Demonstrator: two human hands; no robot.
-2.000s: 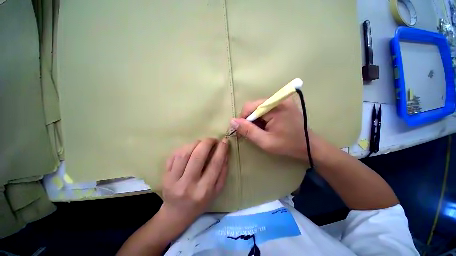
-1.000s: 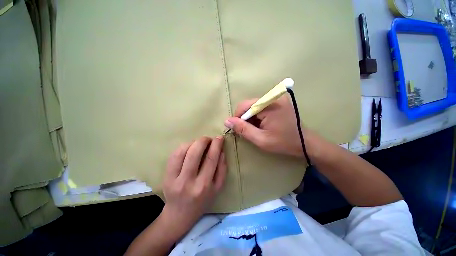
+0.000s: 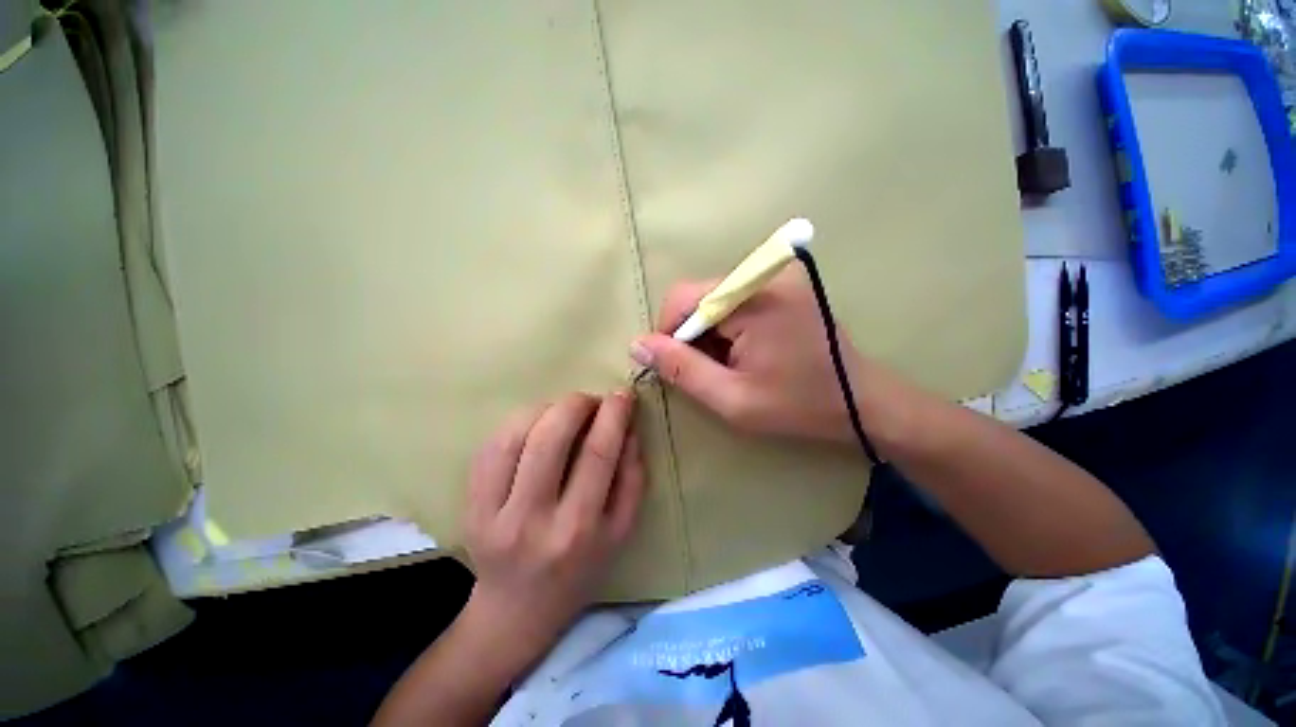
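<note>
A large olive-khaki bag panel [image 3: 384, 256] lies flat in front of me, its stitched seam running down the middle. My right hand [image 3: 760, 355] grips a corded pen-like awl [image 3: 746, 280] with a cream-yellow handle, white end and black cord. The awl is tilted, its dark tip at the seam. My left hand [image 3: 557, 476] lies on the panel left of the seam, its fingertips close to the awl tip. A tiny dark piece or mark shows between the fingertips; I cannot tell which. Whether the left fingers pinch anything is unclear.
Right of the panel lie a small hammer [image 3: 1042, 168], black thread snips [image 3: 1073, 334] and a blue tray [image 3: 1119, 171] with small metal pieces. A tape roll [image 3: 1141, 12] is cut off at the top edge. Stacked panels [image 3: 71, 355] lie at the left. The table's front edge is near me.
The view has shifted slightly, so the seam sits further left at the top and the tray higher. Both hands keep nearly the same place at the seam, with the awl still held.
</note>
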